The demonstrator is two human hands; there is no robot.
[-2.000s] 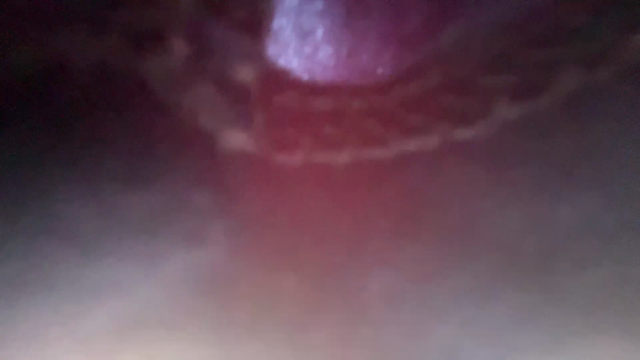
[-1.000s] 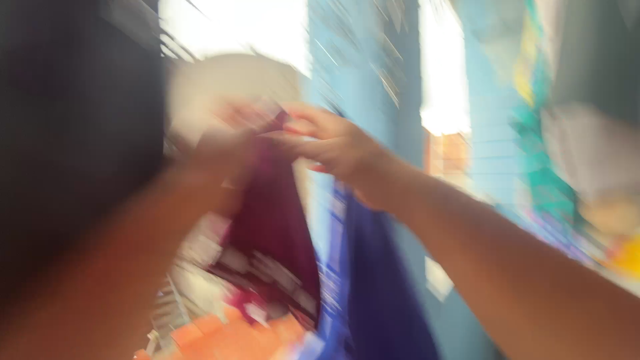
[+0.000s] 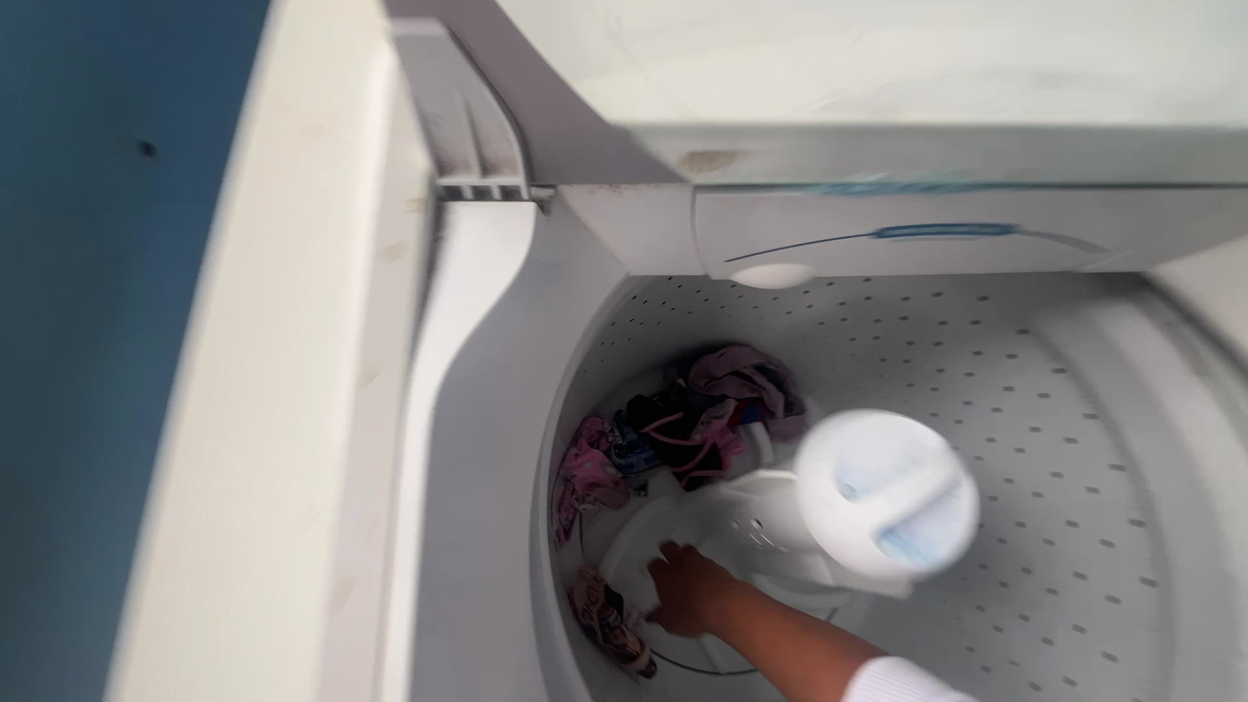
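My right hand (image 3: 690, 591) reaches down into the drum of a top-loading washing machine (image 3: 1063, 429), its fingers spread and nothing seen in them. Close to its left, a printed cloth (image 3: 609, 624) lies against the drum wall. Above the hand are a pink garment (image 3: 591, 466), a dark garment with pink straps (image 3: 678, 429) and a mauve garment (image 3: 746, 380). The white agitator with its round cap (image 3: 885, 494) stands to the right of the hand. My left hand is not in view.
The machine's raised lid (image 3: 907, 58) is at the top, with a grey hinge part (image 3: 458, 107) at upper left. The pale cabinet edge (image 3: 234, 390) runs down the left, beside a blue surface (image 3: 117, 322).
The view has swung to the washer's inside. A second ago both hands held up a maroon cloth; now only my right hand shows, inside the drum, without that cloth.
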